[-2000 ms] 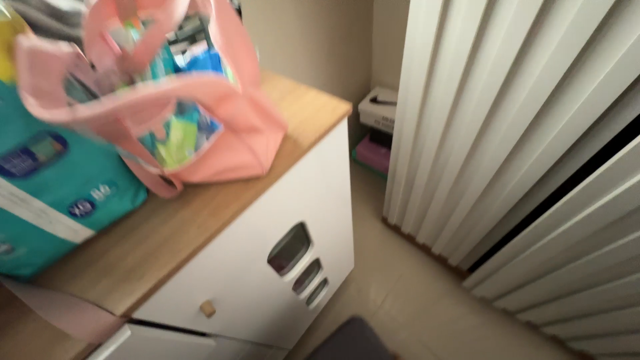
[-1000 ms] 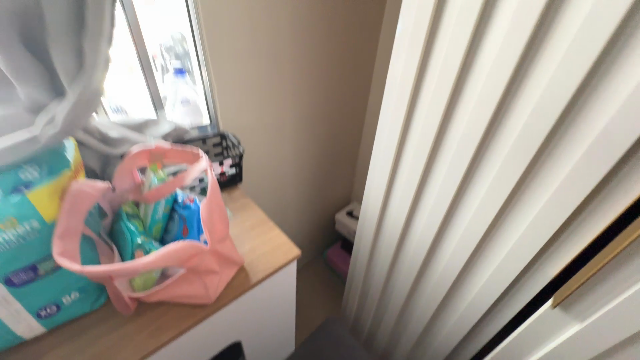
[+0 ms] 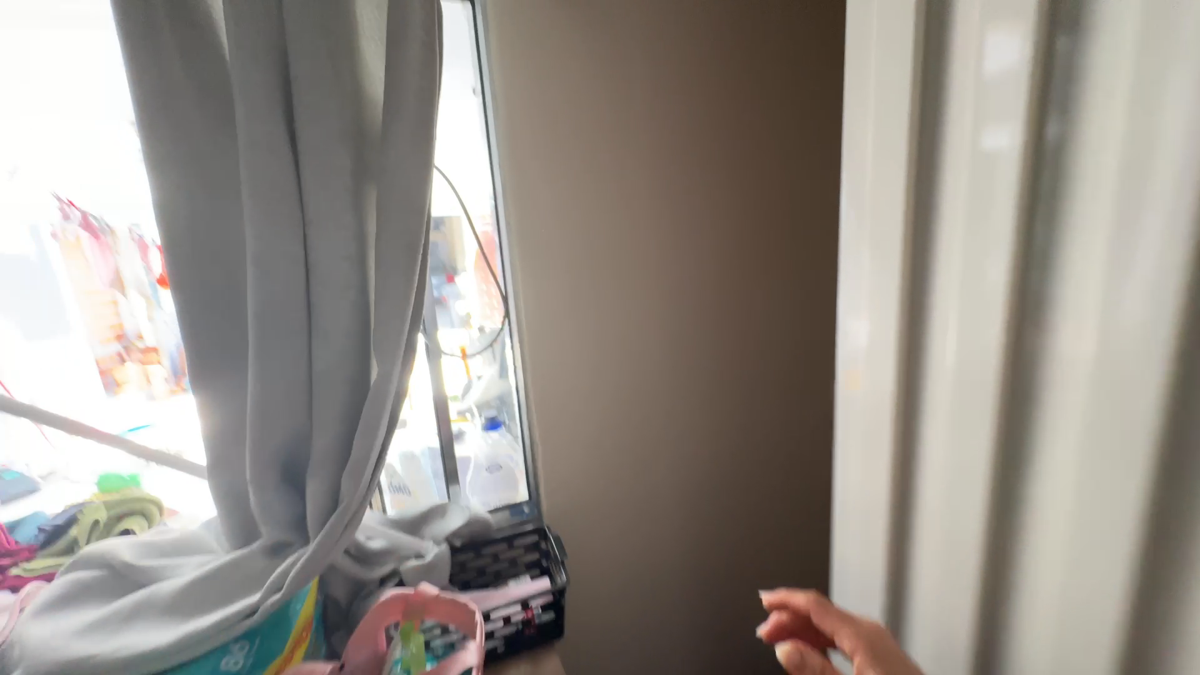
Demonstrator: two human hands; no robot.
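My right hand (image 3: pixel 830 633) has come in at the bottom right, empty, its fingers slightly curled and apart. It is in front of the wall, beside the edge of a white ribbed panel (image 3: pixel 956 328). My left hand is out of view. At the lower left are a pink bag (image 3: pixel 412 605), a black plastic basket (image 3: pixel 511 591) holding small items, and a teal diaper pack (image 3: pixel 239 652) partly covered by cloth. A long grey curtain (image 3: pixel 281 262) hangs in front of the window and bunches over the pack.
A bare wall (image 3: pixel 675 328) stands between the window frame (image 3: pixel 511 281) and the ribbed panel. Folded clothes (image 3: pixel 103 520) lie at the left, near a slanting rod (image 3: pixel 103 439). A thin cable (image 3: pixel 497 281) loops by the window. A wooden top's corner (image 3: pixel 530 661) shows below the basket.
The view has swung upward to the window and curtain. My right hand has come into view at the bottom right; neither earlier frame shows it.
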